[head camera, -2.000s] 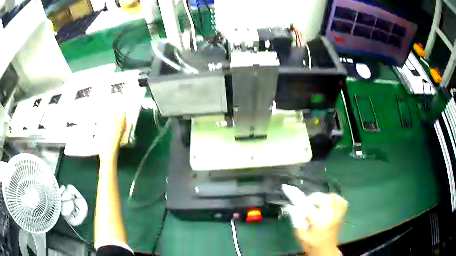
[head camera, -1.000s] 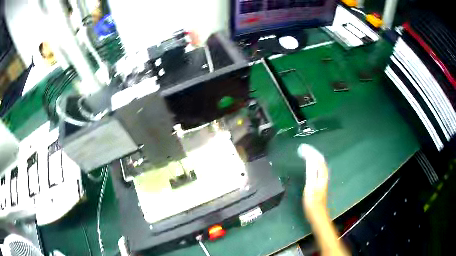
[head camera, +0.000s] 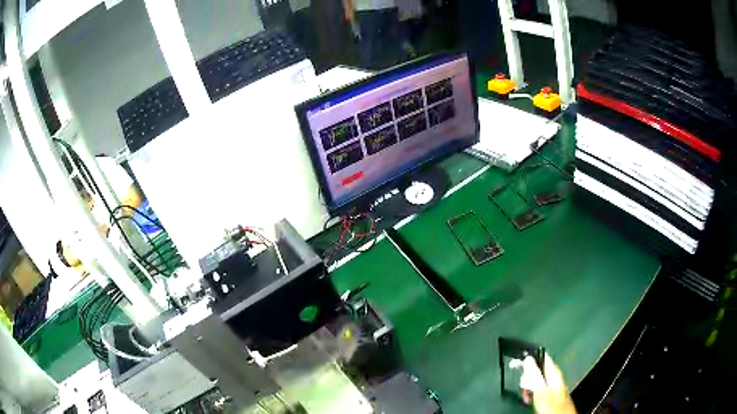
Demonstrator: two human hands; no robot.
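Note:
My right hand (head camera: 549, 390), with white coverings on the fingertips, is at the bottom right, cut off by the lower edge. Its fingers are on a thin black phone frame (head camera: 509, 348) and appear to pinch it over the green mat; whether the frame touches the mat is unclear. Two more thin phone frames (head camera: 487, 252) lie farther back on the mat, with a smaller dark piece (head camera: 549, 197) beside them. The press machine (head camera: 234, 356) is at the lower left, its lower part cut off. My left hand is out of the picture.
A long black bar (head camera: 424, 275) lies on the mat right of the press. A monitor (head camera: 388, 129) stands behind. A tall tray stack (head camera: 646, 178) with a red layer is at the right. Cables (head camera: 121, 234) hang at the left. The bench edge curves along the lower right.
The view has swung right and up, so the press sits lower left. My left hand, earlier over the white plate, is out of view. A phone frame now shows at my right hand, which appeared empty before.

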